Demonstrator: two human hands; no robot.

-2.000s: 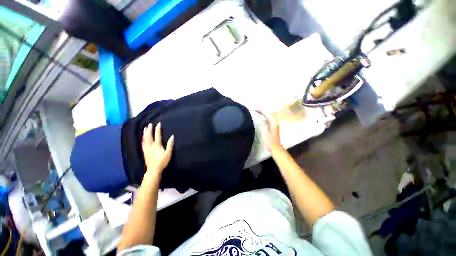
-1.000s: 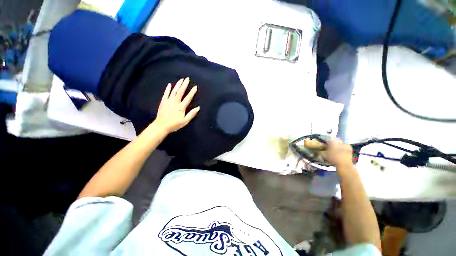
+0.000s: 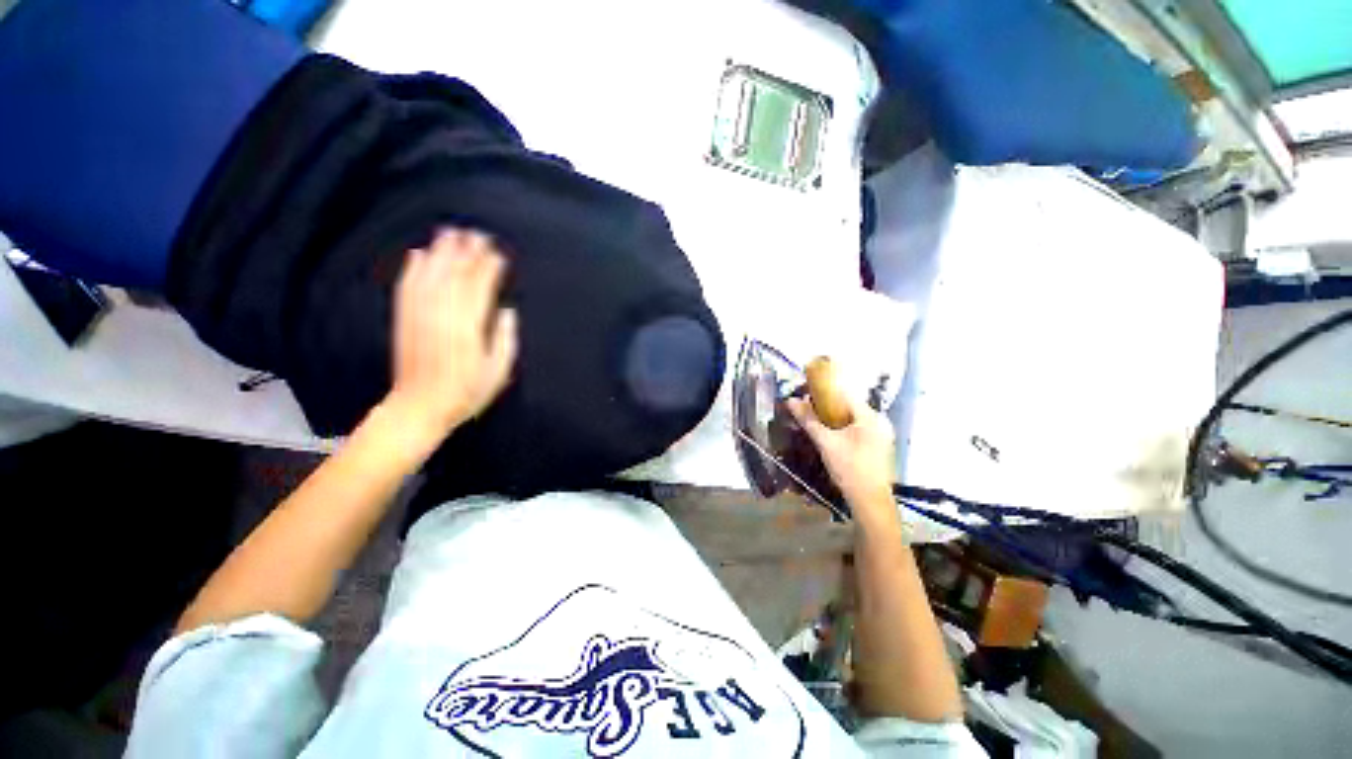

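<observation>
The black garment [image 3: 549, 282] is pulled over the rounded dark-blue padded buck [image 3: 111, 126]. A round bluish patch shows near its right end. My left hand [image 3: 452, 326] lies flat on the garment, slightly blurred, with nothing gripped. My right hand [image 3: 853, 438] is closed on the tan wooden handle of the steam iron [image 3: 764, 423]. The iron is just right of the garment's end, over the table edge area, not touching the cloth. Whether its sole touches the table cannot be told.
The white-covered table [image 3: 608, 89] carries a metal-framed window [image 3: 771, 126]. A second white surface [image 3: 1060, 297] is at the right, with a blue pad [image 3: 1038, 89] behind. Black hose and cables [image 3: 1127, 556] run right from the iron. A small dark rectangle [image 3: 60, 297] is at left.
My right hand has moved from beside the garment to the iron, taken its handle and brought it left, close to the garment's end. My left hand stays on the cloth. The view has turned.
</observation>
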